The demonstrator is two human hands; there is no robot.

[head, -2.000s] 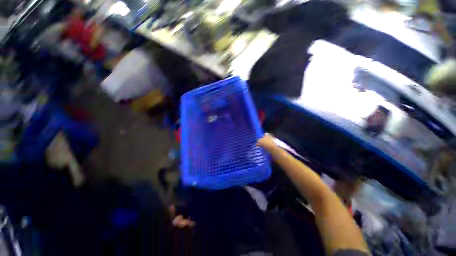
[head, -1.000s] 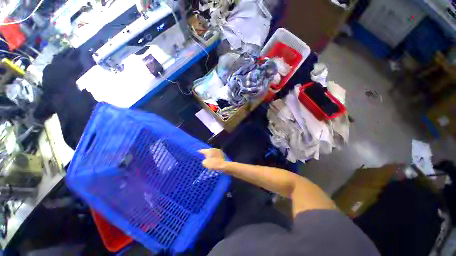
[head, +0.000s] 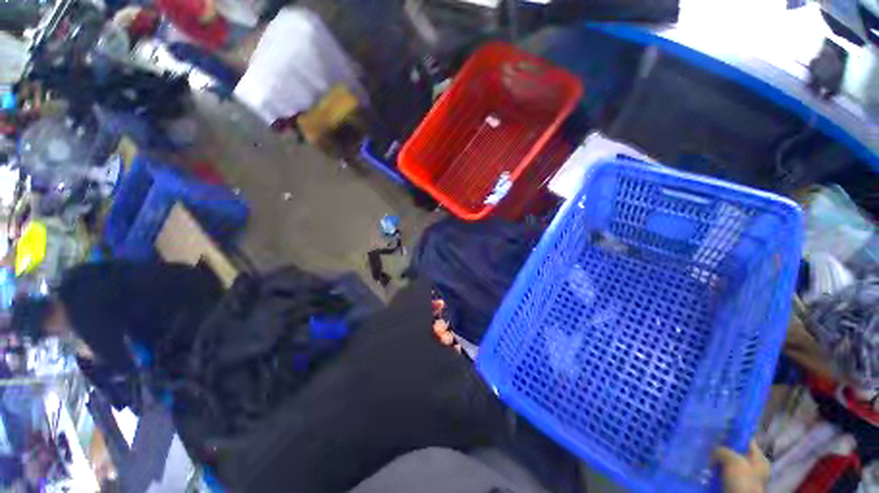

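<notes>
A deep blue plastic basket (head: 617,332) with open mesh sides is tilted on the right side of the view; I look into it and see only pale glints on its mesh. My right hand (head: 742,470) grips its near rim at the bottom right, partly cut off by the frame. A large dark cloth (head: 357,385) lies in front of my body at the lower middle. Several fingertips of my left hand (head: 443,325) show at its right edge; the rest of that hand is hidden. A red plastic basket (head: 492,130) stands beyond, with small white bits inside.
A blue-edged table (head: 752,82) runs along the upper right. Dark and grey cloth scraps (head: 848,318) are at the right edge. A blue bin (head: 173,207) stands at left, near a dark-clad person (head: 145,308). White cloth (head: 299,63) hangs at the upper left, above the floor (head: 289,202).
The view has swung back left from the sewing machine and scrap boxes. The blue basket has moved from left to right in view, still in my right hand. The red basket now shows fully beyond it.
</notes>
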